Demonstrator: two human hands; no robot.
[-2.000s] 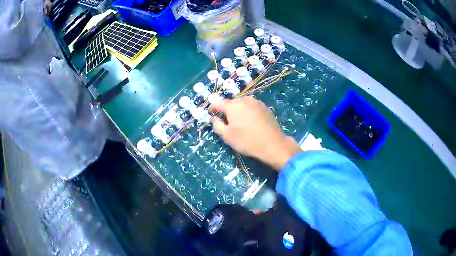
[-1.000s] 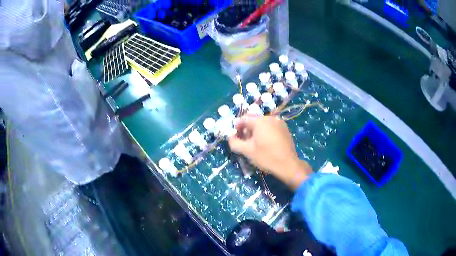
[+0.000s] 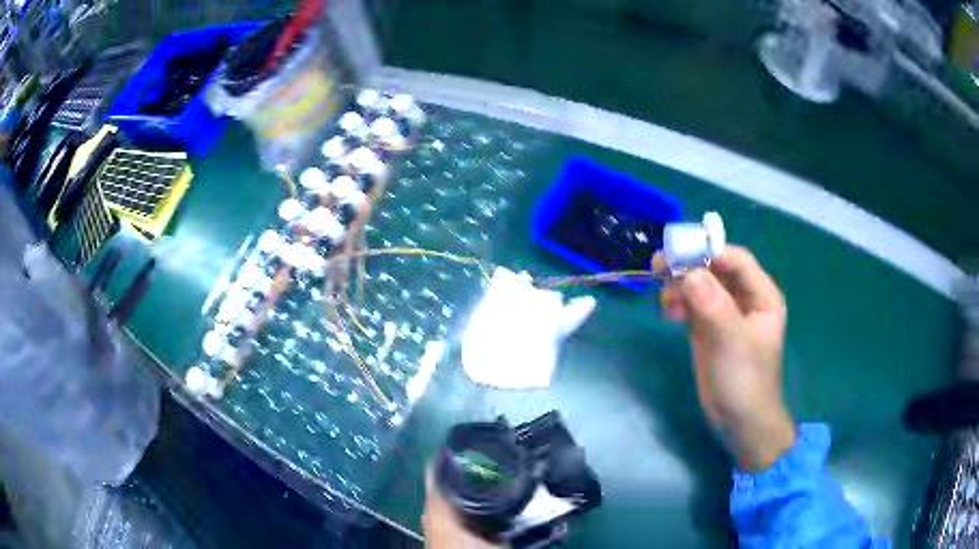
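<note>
My right hand [image 3: 741, 343], in a blue sleeve, holds a white-capped silver motor [image 3: 687, 245] between thumb and fingers at the right. Its thin coloured wires [image 3: 601, 279] trail left across the front edge of the small blue bin. My left hand [image 3: 456, 528] shows only partly at the bottom edge. It holds a black housing [image 3: 488, 472] with a round opening facing up. The clear blister tray [image 3: 311, 354] lies at the left, with a band of white-capped motors [image 3: 320, 222] and loose wires on it.
A white wipe [image 3: 515, 332] lies between tray and small blue bin [image 3: 607, 214]. At the back left are a wrapped jar [image 3: 290, 102] with something red, a larger blue bin [image 3: 177, 86] and yellow-edged grid trays [image 3: 145, 188]. A person's pale sleeve [image 3: 70, 354] is at the left edge.
My right hand has moved from the motor tray to the right, now holding a motor. The black housing and part of my left hand show more clearly. The view has swung right.
</note>
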